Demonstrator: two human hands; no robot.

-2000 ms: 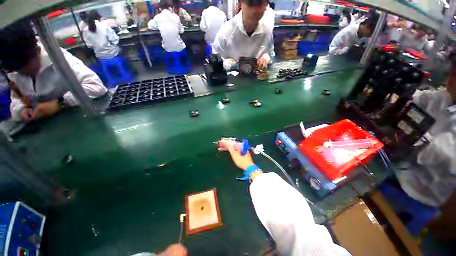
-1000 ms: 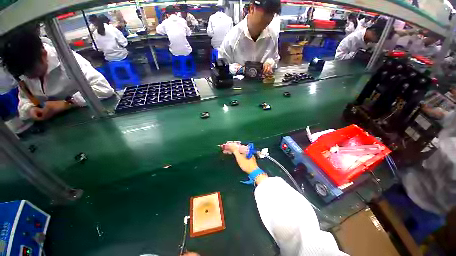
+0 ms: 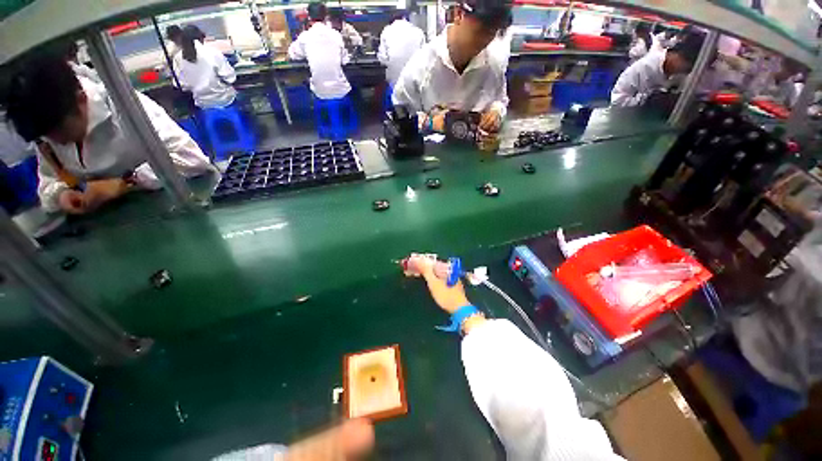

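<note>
My right hand [image 3: 442,286] is shut on a syringe [image 3: 421,264] with pinkish contents, its tip pointing left above the green surface. A blue adapter at its rear joins a clear hose [image 3: 505,302] that curves right. A blue band is on my right wrist. My left hand [image 3: 338,443] is blurred at the bottom edge, over the lower edge of a pale square pad [image 3: 373,383] with an orange-brown border. Its fingers are not clear. Small black parts lie apart on the surface, one at the left [image 3: 160,278] and one further off [image 3: 381,205].
A blue-grey controller [image 3: 577,315] with a red bin [image 3: 631,279] stands at the right. A blue control unit [image 3: 43,410] is at lower left. A black compartment tray [image 3: 288,171] lies on the far side. A metal post [image 3: 135,117] rises at left. People in white smocks sit around.
My left hand has come further into view from the bottom edge, up to the pad. The view has shifted slightly. The small black parts have moved right in the picture. My right hand still holds the syringe.
</note>
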